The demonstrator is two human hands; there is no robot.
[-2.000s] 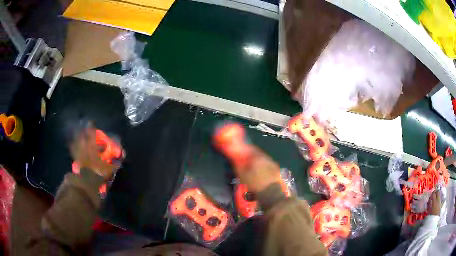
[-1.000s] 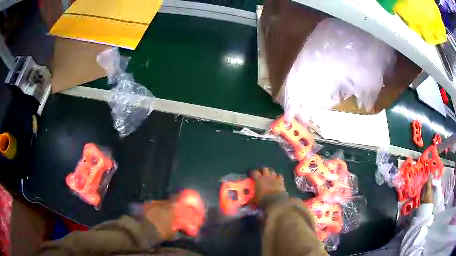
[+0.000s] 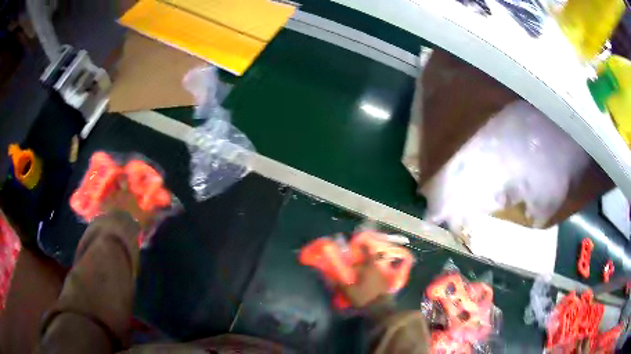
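Note:
My left hand is at the left of the dark bench, its fingers between two bagged orange-red parts and closed on at least one; the fingertips are partly hidden. My right hand is blurred at the centre right, closed on bagged orange-red parts that stick out on both sides of it. More bagged orange-red parts lie in a loose pile to its right, cut off by the lower edge. Clear film shines around the parts.
Crumpled clear film lies across the bench rail. Yellow sheets lie behind it. A brown box with whitish film is at upper right. Tape dispenser at far left; unbagged orange-red parts at lower right.
My left hand has carried a part leftward to the one lying at the bench's left. My right hand has moved up and now holds parts near the pile, which is smaller. The view has shifted.

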